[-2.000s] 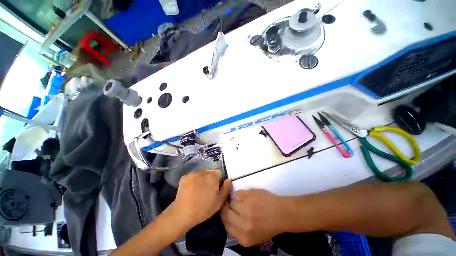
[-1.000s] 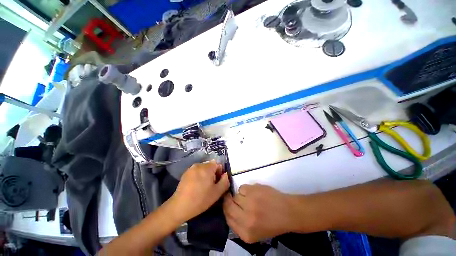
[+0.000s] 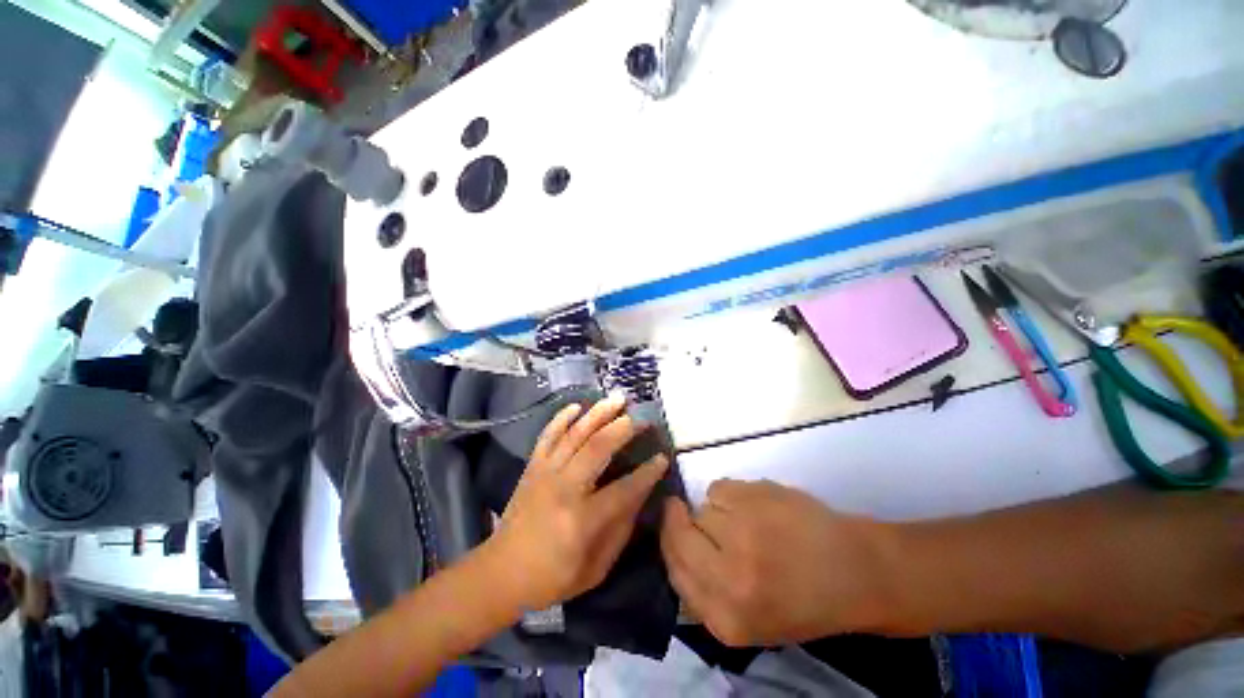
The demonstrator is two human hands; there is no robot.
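Observation:
A dark grey garment [image 3: 259, 314] lies heaped left of the sewing machine head [image 3: 819, 150] and runs under its left end. A darker, near-black part [image 3: 630, 580] lies in front of the needle area [image 3: 600, 371]. My left hand [image 3: 580, 505] lies on this part just below the presser foot, fingers spread and pressing it flat. My right hand [image 3: 744, 556] is closed on the dark part's right edge, beside my left hand. The presser foot and needle tip are partly hidden by my left fingertips.
A pink-screened phone [image 3: 880, 334] lies on the machine bed. Pink and blue snips [image 3: 1020, 341] and shears with green and yellow handles [image 3: 1160, 396] lie right of it. A grey motor-like unit [image 3: 109, 457] is at left, a red stool [image 3: 303, 52] behind. Pale fabric [image 3: 655, 675] shows at the bottom.
The view has moved closer to the machine's left end. My left hand has opened from a bunched grip to spread fingers on the fabric. My right hand keeps its hold at the edge.

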